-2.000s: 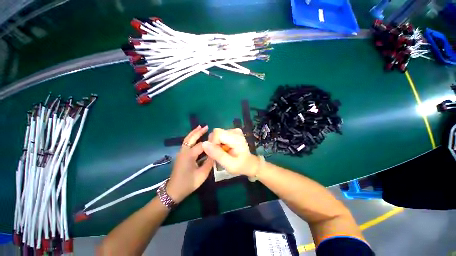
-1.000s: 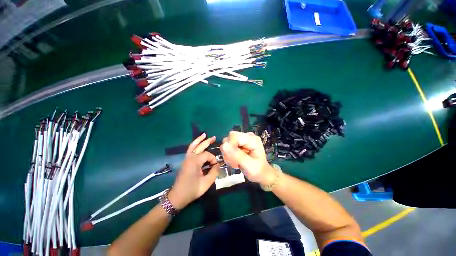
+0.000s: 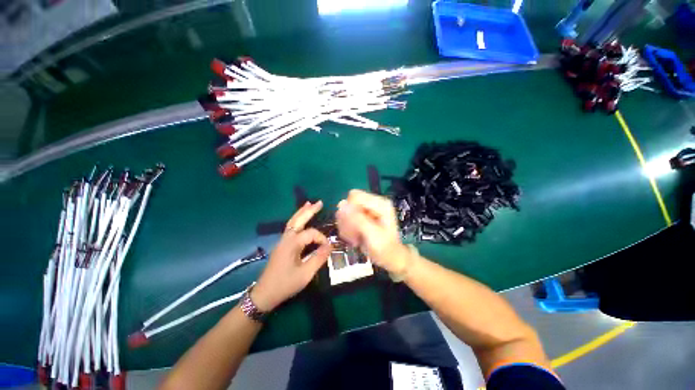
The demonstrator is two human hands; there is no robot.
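A wire harness with two white cables (image 3: 200,289) joined at a red connector (image 3: 138,340) lies left of my hands. One cable ends in dark tips on the bench; the other runs under my left wrist. My left hand (image 3: 293,259) pinches the wire end of this cable, small and partly hidden by the fingers. My right hand (image 3: 371,228) is closed beside it, fingers curled; what it holds is hidden. The taped fixture (image 3: 350,271) lies under the hands, framed by black tape (image 3: 323,305). The heap of black connector housings (image 3: 460,192) is right of my hands.
A fanned cable bundle (image 3: 297,107) lies at top centre, another bundle (image 3: 88,282) at far left. A blue tray (image 3: 485,34) stands behind the housings. Dark red harnesses (image 3: 598,76) lie at far right, by a yellow line (image 3: 642,164). A person's dark sleeve (image 3: 640,274) shows at right.
The view has shifted slightly. My hands have drawn a little apart since the first frame, uncovering more of the fixture. The orange handle seen in my right hand earlier is now hidden.
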